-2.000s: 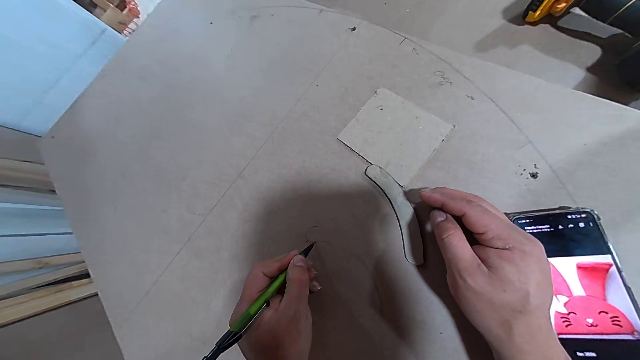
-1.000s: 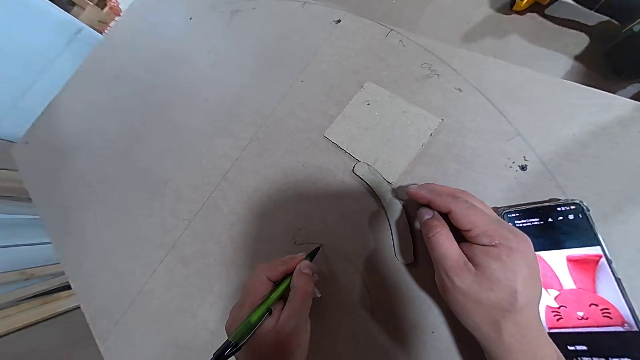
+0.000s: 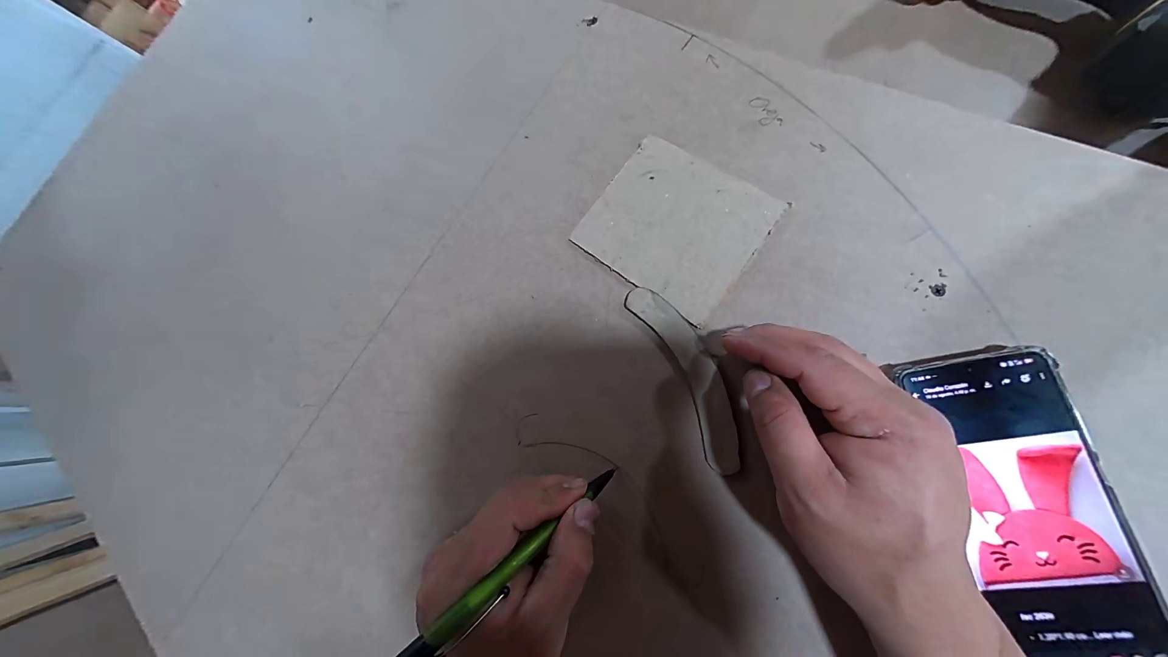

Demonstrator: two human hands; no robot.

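My left hand [image 3: 511, 566] grips a green pen [image 3: 502, 570] with a black tip, which touches the brown board [image 3: 274, 228] at the end of a short curved line. A curved, narrow template piece [image 3: 684, 374] lies right of that line, its upper end against a square piece of thin board [image 3: 680, 224]. My right hand [image 3: 839, 438] is beside the curved piece, thumb and forefinger close together on something small and greyish that I cannot make out. A phone [image 3: 1022, 493] showing a pink rabbit picture lies partly under or behind my right wrist.
The board carries a long straight line, a large arc with pencil marks, and dark spots. Wood strips [image 3: 55, 566] lie beyond its left edge. A light blue panel [image 3: 64, 82] is at the upper left. A dark object [image 3: 1131, 82] stands at the upper right.
A drawn curved line has grown under the pen, with the tip moving to the right along it. My right hand stays beside the curved piece.
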